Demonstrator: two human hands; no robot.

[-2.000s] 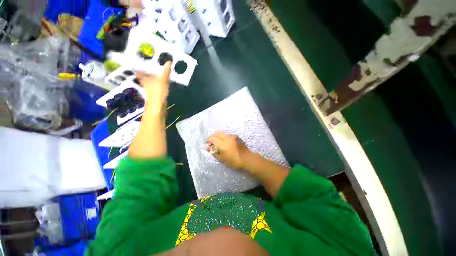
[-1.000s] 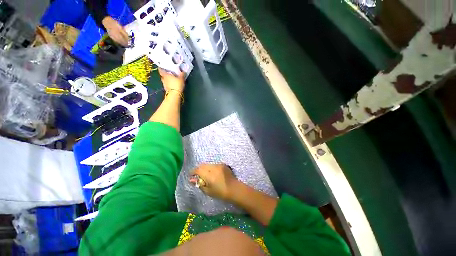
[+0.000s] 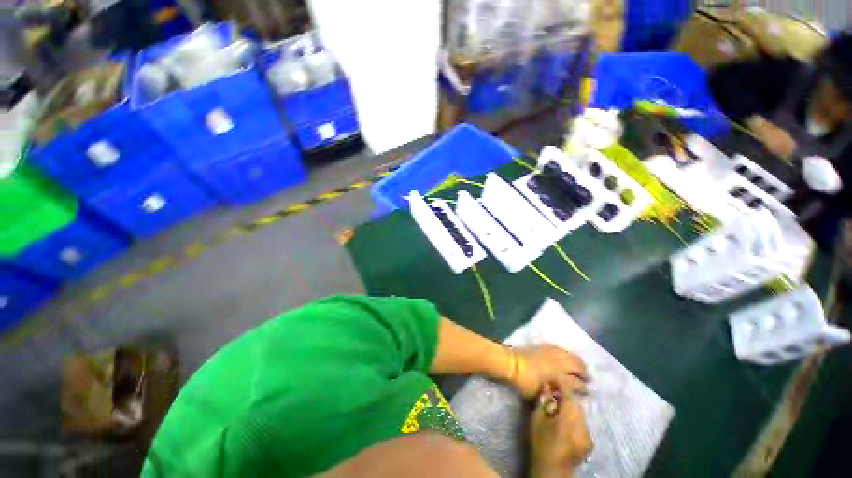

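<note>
My left hand lies over the foam sheet, its fingers against the top of my right hand; whether it holds anything cannot be seen. My right hand is a fist around what looks like a short hand driver, whose round end shows above the fingers. No panel shows on the sheet. White panels with black parts stand in a row at the bench's far left edge, with yellow-green earth wires sticking out.
Empty white panels stand at the far right, near an earth wire bundle. A person is beyond them. A blue bin is beside the green bench. More blue bins are stacked on the floor. A pale rail runs lower right.
The view has swung left, showing the floor and stacked bins. My left hand has left the empty panels and come back to my right hand over the sheet.
</note>
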